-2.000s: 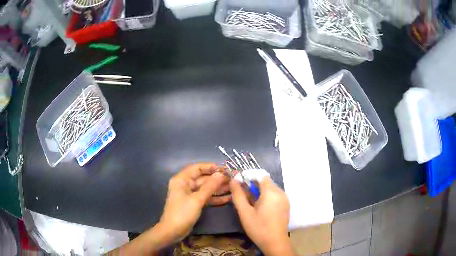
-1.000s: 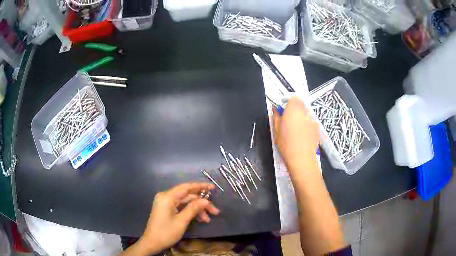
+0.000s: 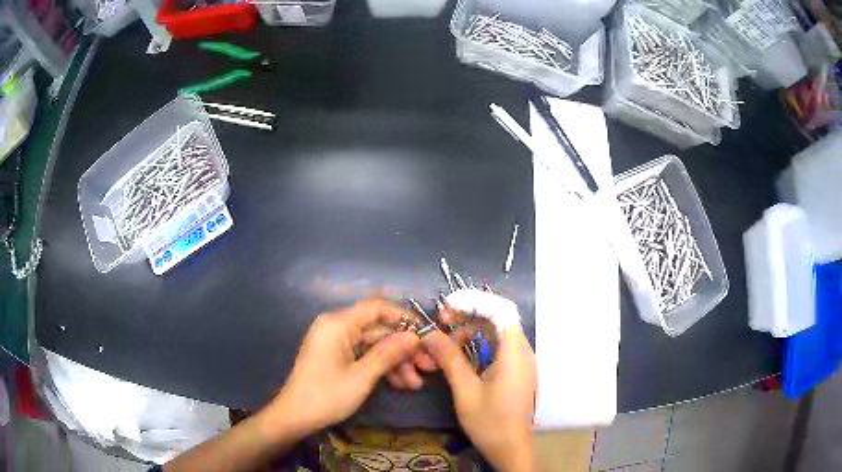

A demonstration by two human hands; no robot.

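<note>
My left hand and my right hand meet near the front edge of the black table. Short silver metal pins are held between the fingertips of both hands. My right hand has a white wrap at its fingers and a blue-handled tool in its palm, mostly hidden. More silver pins lie on the table just beyond the hands, partly covered by them. One single pin lies apart, left of the white paper strip.
Clear boxes of silver pins stand at left, right and back. A digital scale sits by the left box. Green-handled pliers, two pale rods, a black pen and a white box are also there.
My right hand has come back from the paper strip to my left hand, with the blue-handled tool in it. It now covers part of the loose pins. The camera view has shifted.
</note>
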